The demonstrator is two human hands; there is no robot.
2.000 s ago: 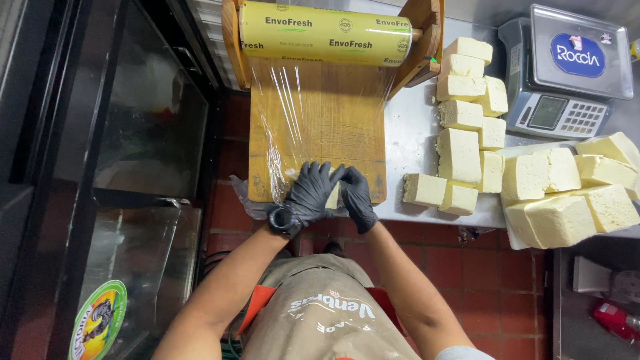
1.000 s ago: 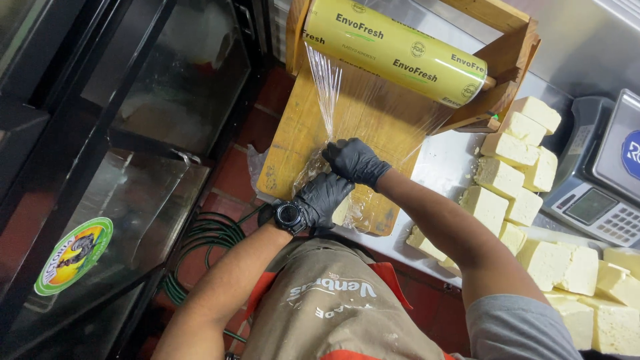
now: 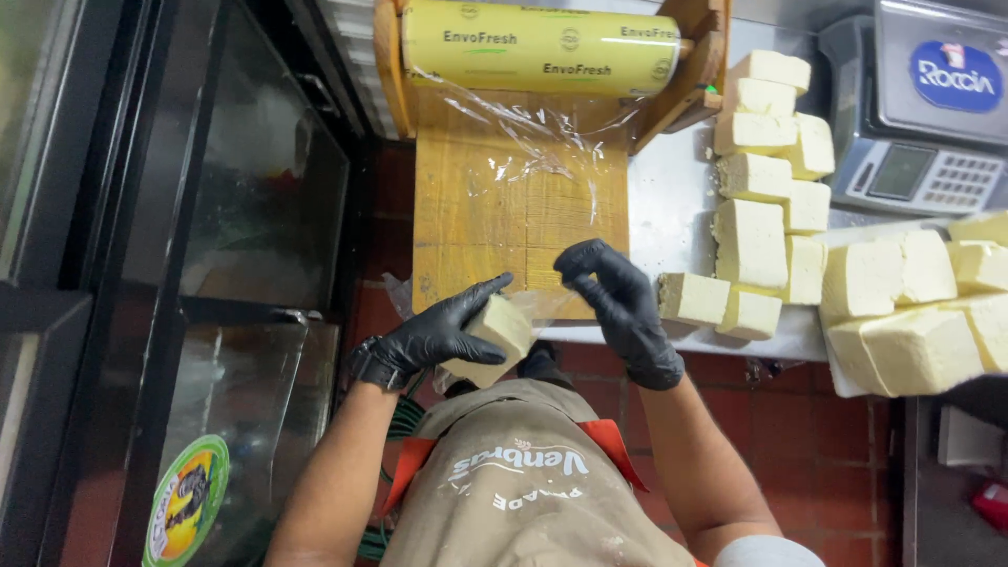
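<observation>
My left hand (image 3: 441,331), in a black glove, grips a pale block of cheese (image 3: 500,335) over the near edge of the wooden board (image 3: 472,205). Clear film clings around the block and stretches from its right side toward my right hand (image 3: 618,311). That gloved hand is raised with bent fingers, its thumb and fingertips pinching the film's end. Beyond, a roll of yellow-looking cling film (image 3: 543,47) sits in a wooden holder (image 3: 693,71), and a loose sheet of film (image 3: 535,142) lies over the far part of the board.
Several bare cheese blocks (image 3: 752,240) stand on the metal table (image 3: 669,205) at right. More blocks (image 3: 917,342) rest on a white tray (image 3: 846,382). A digital scale (image 3: 906,173) is behind them. A dark glass-doored cabinet (image 3: 260,181) stands at left.
The hands were together on the board; now they are apart, with the block lifted in my left hand at the near edge. The film sheet no longer reaches from the roll to the hands.
</observation>
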